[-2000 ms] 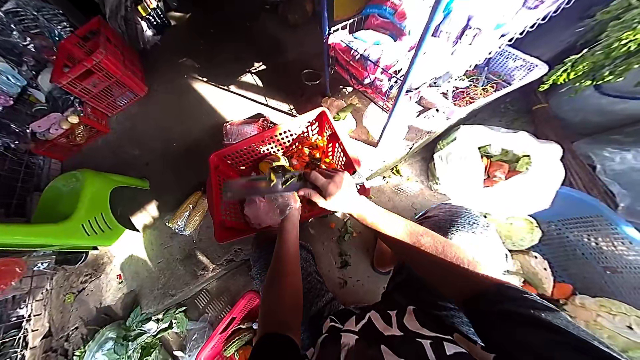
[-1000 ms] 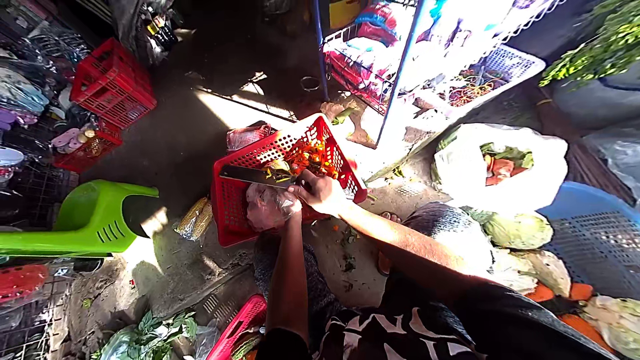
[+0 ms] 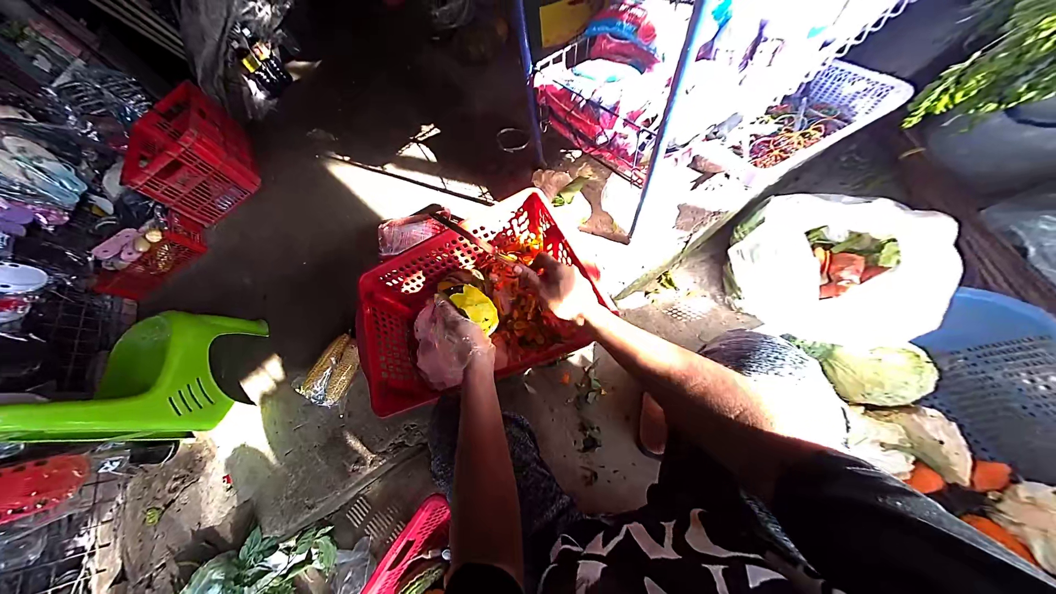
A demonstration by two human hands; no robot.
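Note:
A red perforated plastic basket [image 3: 388, 384] lies in front of me, with orange and red chopped pieces [image 3: 532, 318] in its right part. My left hand [image 3: 454, 338], covered by thin clear plastic, holds a piece of yellow-fleshed vegetable [image 3: 474, 308] over the basket's left part. My right hand [image 3: 561, 289] is closed around the handle of a knife [image 3: 466, 231], whose dark blade points up and left, seen nearly edge-on. The blade is apart from the yellow piece. The handle is mostly hidden by my fingers.
A green plastic chair [image 3: 177, 379] and red crates [image 3: 194, 157] stand left. Packed corn cobs [image 3: 330, 370] lie beside the basket. Right are a white bag [image 3: 759, 272] of vegetable pieces, a cabbage [image 3: 883, 371] and a blue basket [image 3: 982, 363]. A metal rack [image 3: 660, 140] stands ahead.
The knife blade, earlier lying across above my left hand, has swung up and away to the far side of the basket. The yellow face of the vegetable now shows in my left hand.

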